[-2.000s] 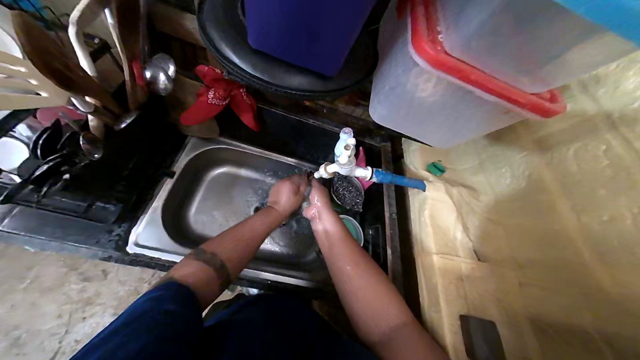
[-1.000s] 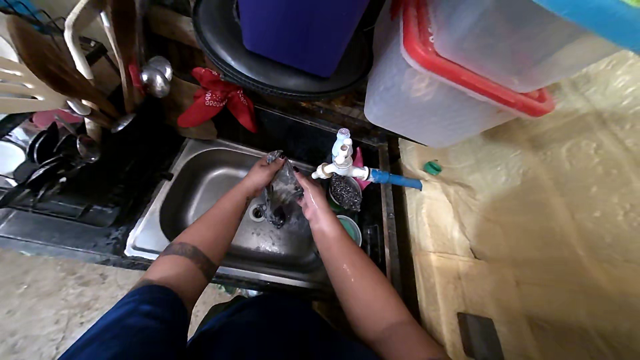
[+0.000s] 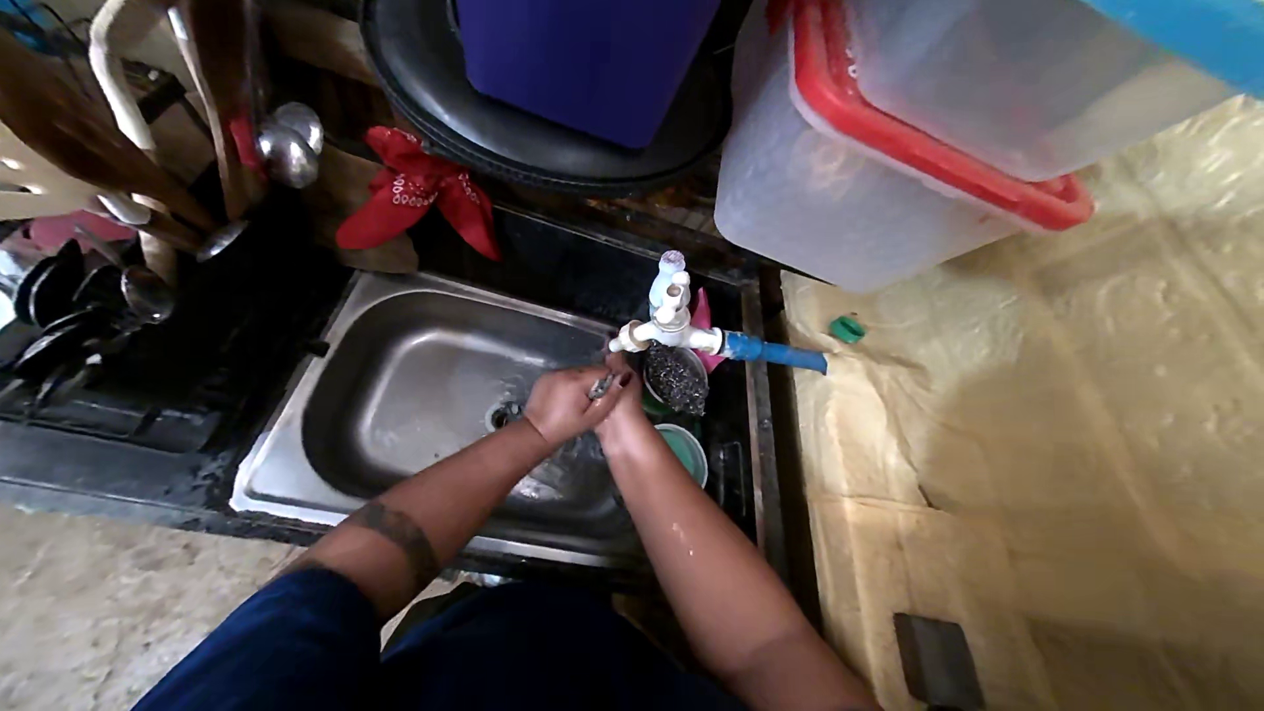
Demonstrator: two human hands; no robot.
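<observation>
Over the right side of the stainless steel sink (image 3: 395,395), my left hand (image 3: 565,403) is curled around a small greyish thing (image 3: 600,386), too small to name. My right hand (image 3: 620,395) meets it, just below the spout of the white plastic faucet (image 3: 670,328); its fingers are partly hidden, so its grip cannot be told. Water lies in the basin near the drain (image 3: 503,415). Right beside the hands is a dark metallic scouring pad (image 3: 676,377) in a round container. A green tub (image 3: 683,452) stands just below it, partly behind my right forearm.
A blue pipe (image 3: 775,353) runs from the faucet to the wall. Behind the sink are a red bandana (image 3: 420,193), a black round tray (image 3: 553,148) and a clear bin with a red rim (image 3: 889,158). Ladles (image 3: 288,156) and other utensils crowd the left.
One second ago my hands were apart over the basin with a greyish thing at the left one; now they are together under the faucet. The left hand has moved right.
</observation>
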